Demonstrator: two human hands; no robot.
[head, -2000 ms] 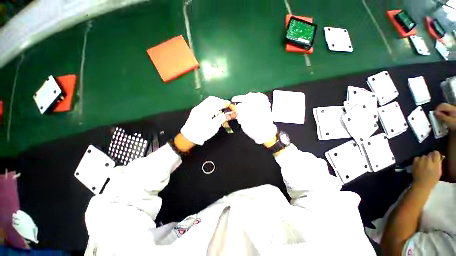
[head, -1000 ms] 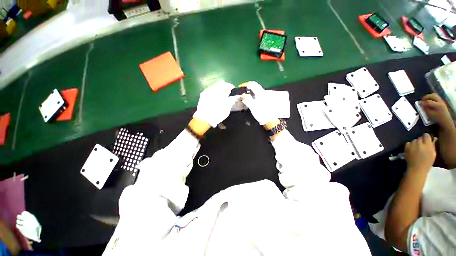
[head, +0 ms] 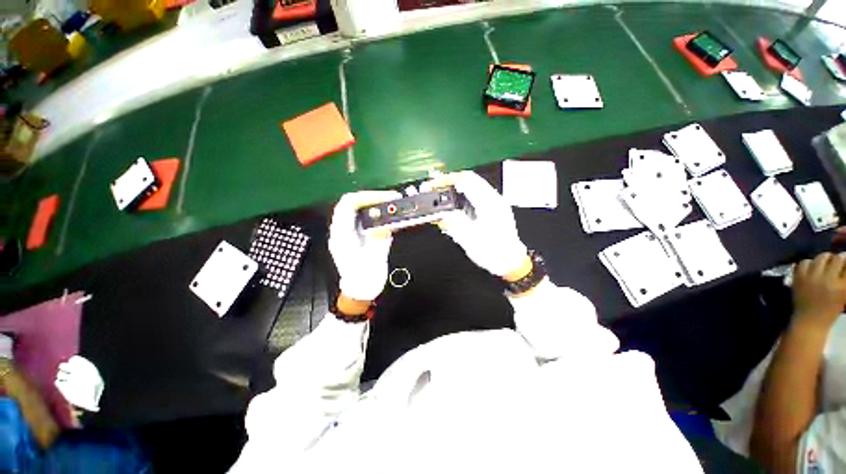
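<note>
A dark electronic unit (head: pixel 408 209) is held on edge between my two hands at the bench's back edge, its side with round ports turned toward me. My left hand (head: pixel 360 243), in a white glove, grips its left end. My right hand (head: pixel 480 225), also gloved, grips its right end. The unit's top and far side are mostly hidden by the gloves and the angle.
Loose white cover plates (head: pixel 654 194) lie at right. A black sheet of pale dots (head: pixel 279 254) and a white-covered unit (head: pixel 224 278) lie at left. A pale ring (head: pixel 399 277) lies near me. The green belt (head: pixel 232 120) carries orange pads (head: pixel 318 133). People's arms show at both sides.
The unit has been tilted up in my hands, so its port side now shows. My hands have moved apart to its ends. The view has shifted. The right-hand coworker's hand has moved.
</note>
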